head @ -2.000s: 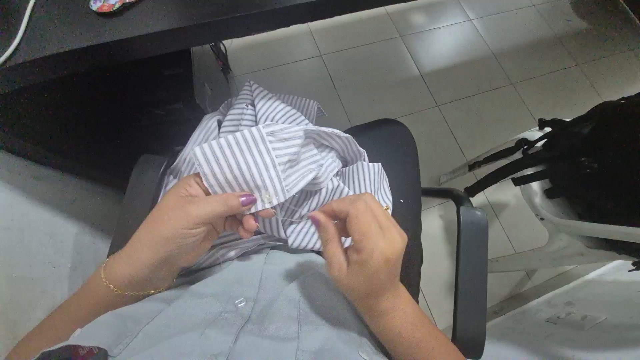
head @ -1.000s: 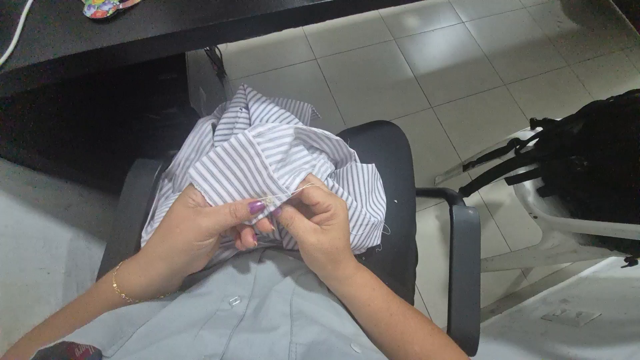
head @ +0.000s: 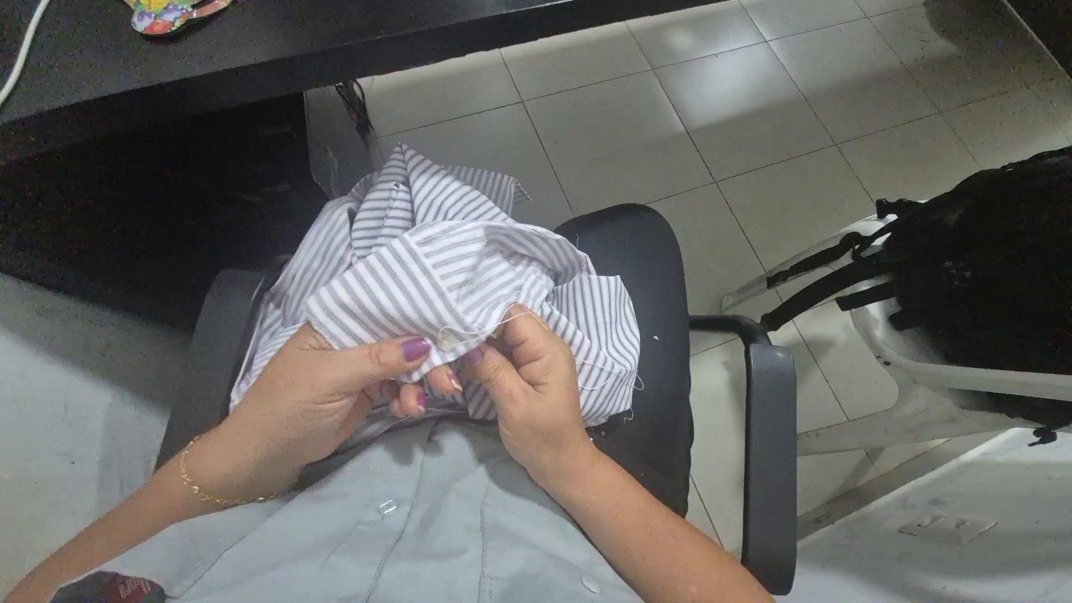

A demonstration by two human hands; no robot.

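A grey-and-white striped cloth garment (head: 469,268) lies bunched over my lap and the chair seat. My left hand (head: 327,394) pinches an edge of it between thumb and fingers, close to a small pale button (head: 448,339). Just right of the button, my right hand (head: 532,381) has its thumb and forefinger together at the same edge, with a thin white thread (head: 511,320) by the fingertips. Whether a needle is between those fingers cannot be seen. More loose thread trails over the cloth to the right of this hand.
A black desk (head: 276,42) with a colourful object (head: 172,15) and a white cable (head: 23,50) runs along the top left. The black chair armrest (head: 769,469) is at my right. Beyond it, a black backpack (head: 988,268) rests on a white plastic chair (head: 913,356).
Two seconds ago my right hand was apart from the left, over the cloth; it has moved left to the edge beside the button. My left hand has kept its hold on the garment.
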